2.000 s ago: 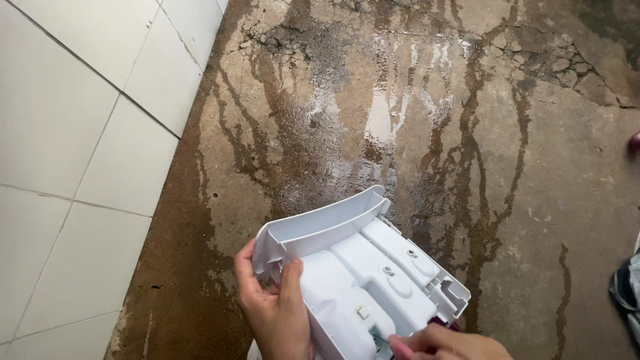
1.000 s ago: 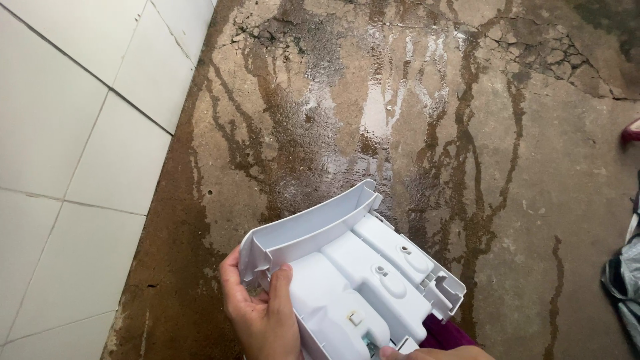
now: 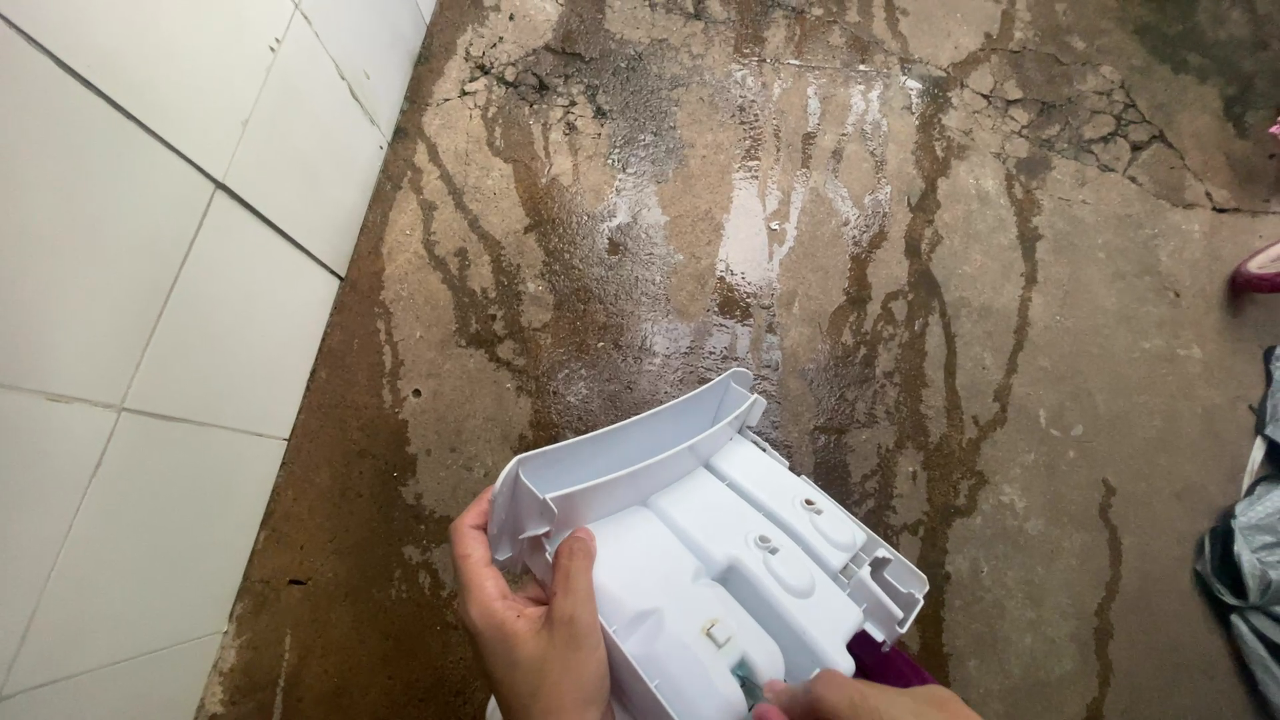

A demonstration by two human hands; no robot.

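Observation:
A white plastic drawer, like a washing machine's detergent dispenser [image 3: 690, 540], lies underside up at the lower middle, tilted. My left hand [image 3: 545, 610] grips its left front corner, the thumb on top and the fingers around the curved front panel. At the drawer's near right edge, my right hand [image 3: 850, 695] is partly cut off by the frame's bottom. Its fingertips are close to a small opening with something greenish [image 3: 748, 683] in it. Whether they hold a thin thing cannot be told.
Wet, cracked concrete floor [image 3: 1080, 380] spreads beneath. A white tiled wall [image 3: 150, 300] stands at left. At right are part of a dark red shoe [image 3: 1258, 270] and a grey and black sheet or bag [image 3: 1245, 560]. Purple cloth [image 3: 885, 662] shows below the drawer.
My right hand has shifted down and right along the drawer's near edge since the oldest frame. My left hand keeps its hold. More of the purple cloth shows.

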